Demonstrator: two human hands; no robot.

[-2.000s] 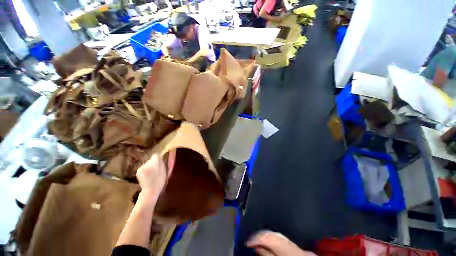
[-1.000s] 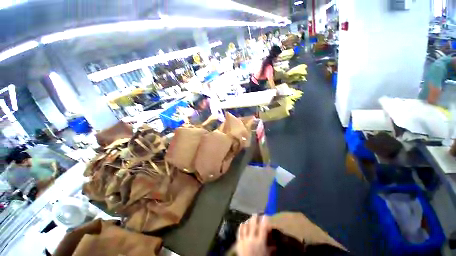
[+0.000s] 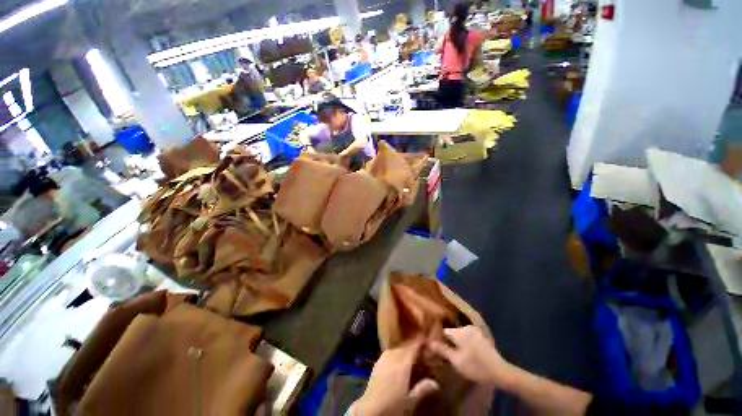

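Observation:
A brown bag body [image 3: 392, 302] with its open mouth facing up is in front of me at the lower middle, beyond the table's edge. A reddish-brown lining [image 3: 423, 304] shows inside the mouth. My left hand [image 3: 396, 379] is at the near left side of the mouth, with its fingers at the lining. My right hand [image 3: 465, 354] reaches in from the right, and its fingertips pinch the lining close to my left hand. The lower part of the bag is cut off by the picture's edge.
A brown bag with a pale spot [image 3: 175, 361] lies at the lower left. Beyond it are a heap of part-made bags [image 3: 236, 231], a fan [image 3: 113, 276] and a dark table [image 3: 313, 321]. Blue crate [image 3: 647, 357] stands right, across the aisle. A seated person [image 3: 342, 130] works beyond the heap.
The view has swung up, then partly down. The bag has moved right, off the table, and now stands mouth up. My right hand has joined my left at the lining.

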